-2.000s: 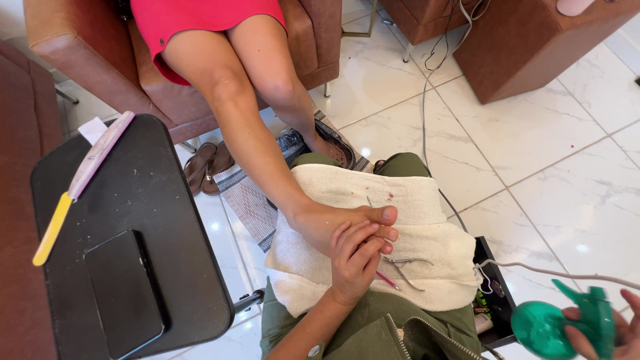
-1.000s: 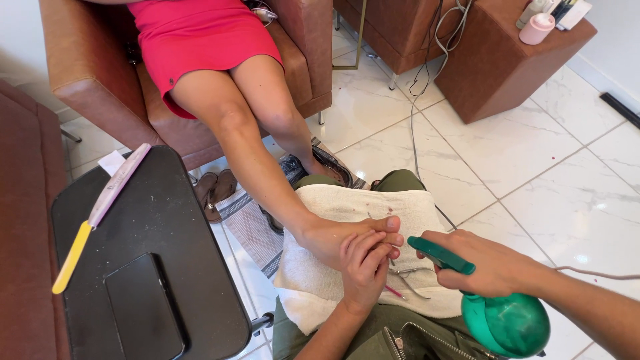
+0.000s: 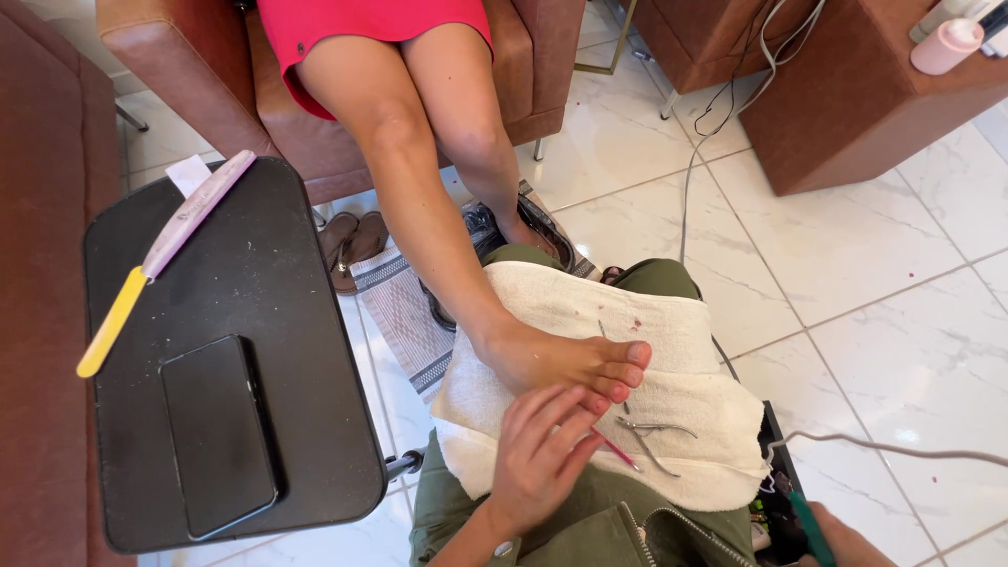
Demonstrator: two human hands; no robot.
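Note:
A seated person's bare foot (image 3: 551,358) rests on a cream towel (image 3: 677,323) spread over my lap. My left hand (image 3: 543,449) touches the smaller toes, its fingers against them and the thumb side raised. Beside the toes on the towel lie metal cuticle nippers (image 3: 650,437) with their handles spread, and a thin pink tool (image 3: 618,450); a slim metal tool shows partly behind the toes. Low at the right edge, my right hand (image 3: 843,539) is partly out of frame, around the green trigger (image 3: 811,528) of a spray bottle whose body is hidden below.
A black tray table (image 3: 291,307) at the left holds a phone (image 3: 216,437), a purple nail file (image 3: 197,213) and a yellow one (image 3: 113,323). An open black drawer (image 3: 780,433) stands right of my lap. A cable (image 3: 890,447) crosses the floor. Sandals (image 3: 350,244) lie near the armchair.
My right hand has moved from beside the toes down to the lower right with the green spray bottle. My left hand has stayed at the toes and now sits lower on them.

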